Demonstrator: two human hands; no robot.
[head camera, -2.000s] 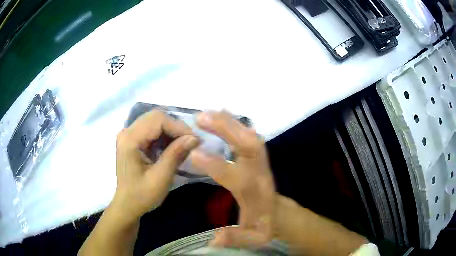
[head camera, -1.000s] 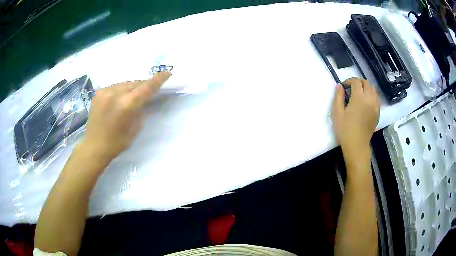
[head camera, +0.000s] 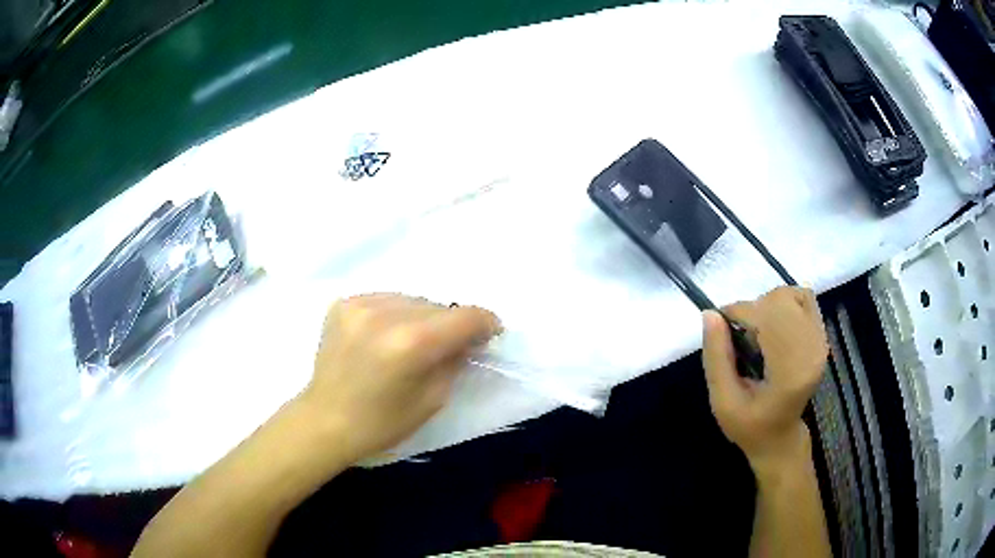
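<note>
My right hand (head camera: 766, 365) grips the near end of a black phone middle frame (head camera: 662, 205), tilted above the white sheet, its solid dark patch pointing away to the upper left. My left hand (head camera: 409, 365) is closed on a clear poly bag (head camera: 546, 384), whose wrinkled edge shows to the right of the fingers; the rest is hard to make out. The stack of poly bags (head camera: 364, 165) shows by its printed triangle marks and a faint line beyond my left hand. Bagged frames (head camera: 158, 286) lie at the left, shiny and crinkled.
A pile of unbagged frames (head camera: 856, 109) stands at the upper right, beside a pale wrapped packet (head camera: 927, 93). A white blister tray (head camera: 947, 349) lies beside the table at the right. The green surface (head camera: 273, 76) runs along the far side. A dark object is cut off at the left edge.
My right hand has lifted the single frame off the sheet and brought it nearer and leftward. My left hand has moved right and nearer from the printed marks, now with a clear bag.
</note>
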